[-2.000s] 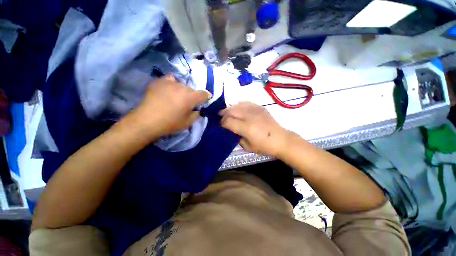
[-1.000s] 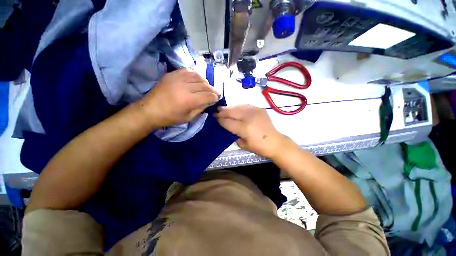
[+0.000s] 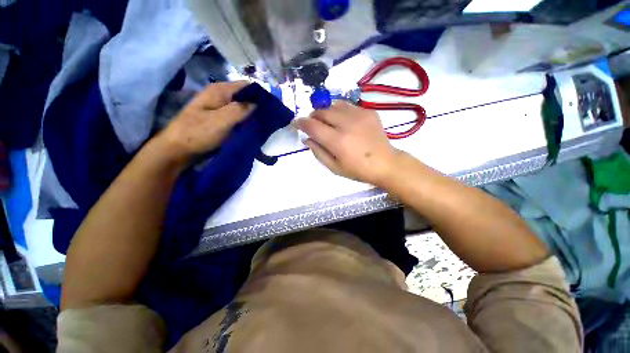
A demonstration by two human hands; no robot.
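The navy fabric (image 3: pixel 214 186) runs from my lap up to the needle area, its narrow folded end near the presser foot. My left hand (image 3: pixel 211 120) is shut on the navy fabric, left of the needle. My right hand (image 3: pixel 349 141) is over the white table just right of the fabric's end, fingers bent; whether its fingertips touch the cloth or thread is unclear. The grey-blue fabric (image 3: pixel 141 72) is heaped behind my left hand. The machine head (image 3: pixel 276 34) stands above; the needle itself is blurred.
Red-handled scissors (image 3: pixel 394 105) lie right of the needle, behind my right hand. A dark thread crosses the white table (image 3: pixel 470 131). A ruler strip (image 3: pixel 304 214) lines the front edge. A dark green strip (image 3: pixel 551 120) hangs at the right. Grey-green pieces (image 3: pixel 546 207) lie lower right.
My left hand has moved left and up with the navy fabric, lifting and turning its edge. My right hand has come off the navy panel and moved up beside the scissors. More white table shows.
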